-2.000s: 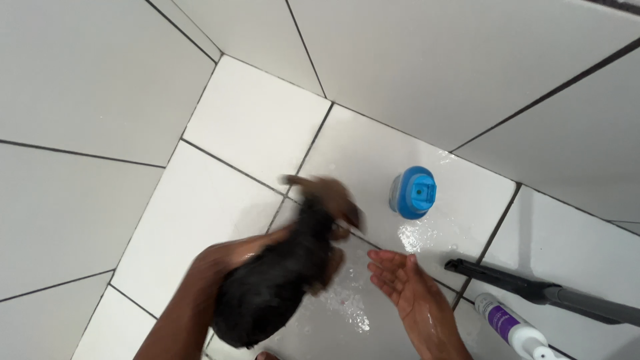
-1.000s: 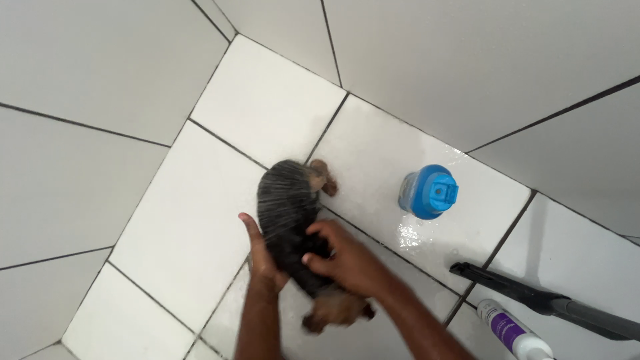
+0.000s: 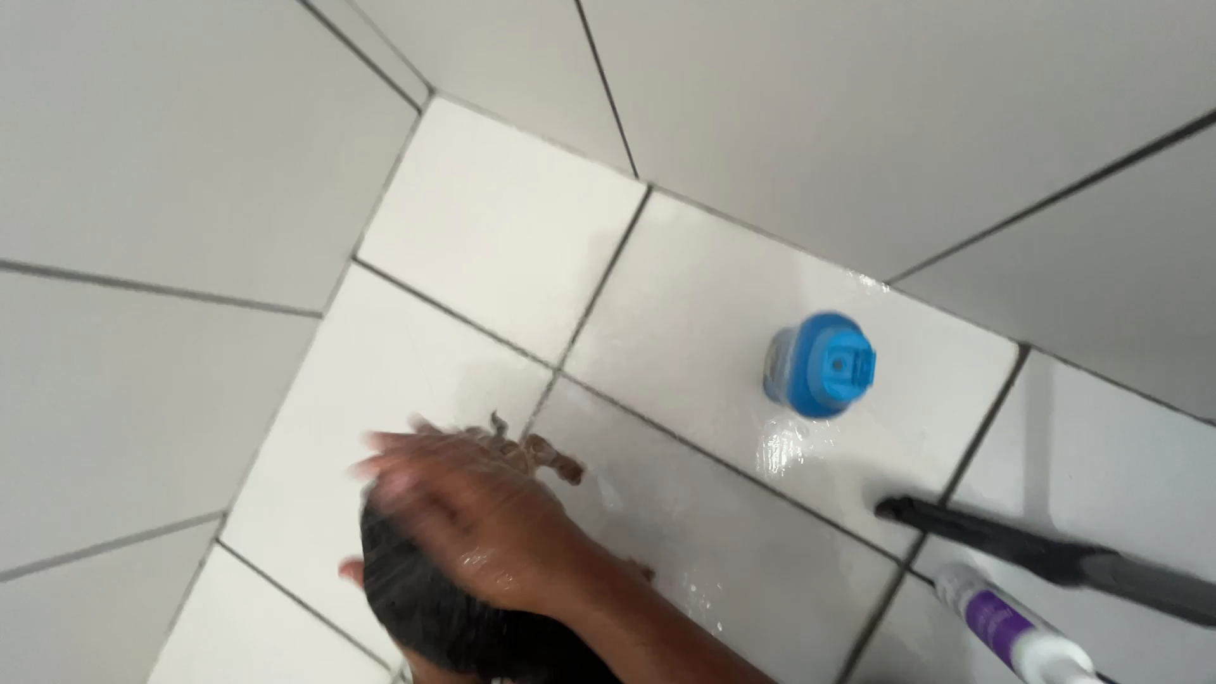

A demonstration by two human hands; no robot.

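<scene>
A small wet puppy [image 3: 418, 608] with black fur and brown paws is at the lower left, low over the white tiled floor. Across its black back lies my right hand [image 3: 475, 522], blurred, fingers extended, with fine streaks of water over it. Of my left hand [image 3: 352, 571], only a fingertip shows at the puppy's left side and some skin below; the rest is hidden by the animal. Brown paws stick out beyond my right hand. The puppy's head cannot be made out clearly.
A bottle with a blue cap [image 3: 822, 366] stands upright on the wet floor. At the lower right are a black and grey squeegee-like tool [image 3: 1035, 546] and a white bottle with a purple label [image 3: 1007, 632]. Tiled walls [image 3: 779, 114] meet the floor behind and at left.
The puppy's body has moved lower in view since one second ago. My right hand has moved from its lower back area to across its upper part, covering more of it. My left hand is now mostly hidden.
</scene>
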